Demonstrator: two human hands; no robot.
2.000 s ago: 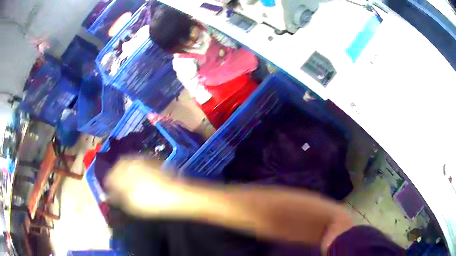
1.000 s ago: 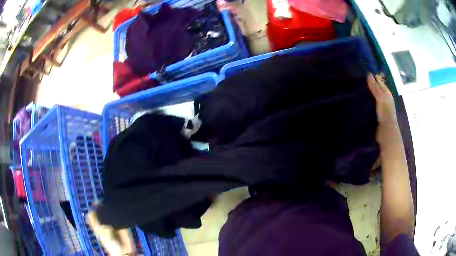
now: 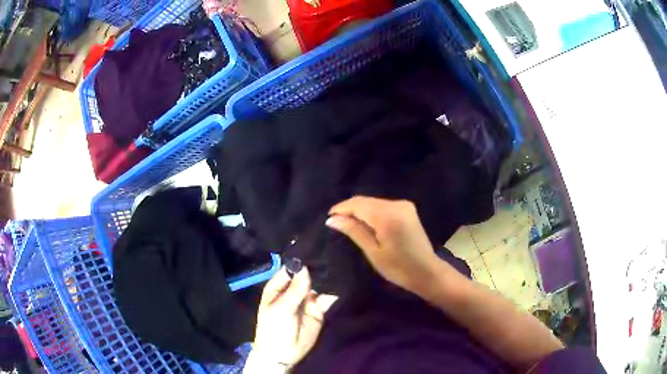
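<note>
A large black garment heap (image 3: 351,153) lies over the blue crate in front of me, with a small white label showing on it. My left hand (image 3: 289,307) is at the bottom centre, its fingertips pinching a small dark round object (image 3: 294,266) at the garment's near edge. What the object is, I cannot tell. My right hand (image 3: 384,234) is above the dark cloth, thumb and fingertips close together. Anything between those fingertips is too small to tell. Another black garment (image 3: 175,270) hangs over the near crate at the left.
The near blue crate (image 3: 157,157) holds white pieces. A farther crate (image 3: 232,62) holds purple and black cloth. Another blue crate (image 3: 55,292) stands at the left. The white machine table (image 3: 585,139) runs along the right. A red stool (image 3: 329,18) is at the top.
The black garment, earlier spread between both hands, now lies over the crates. Both hands have come together near the centre, the left now at a small dark object. The view has turned.
</note>
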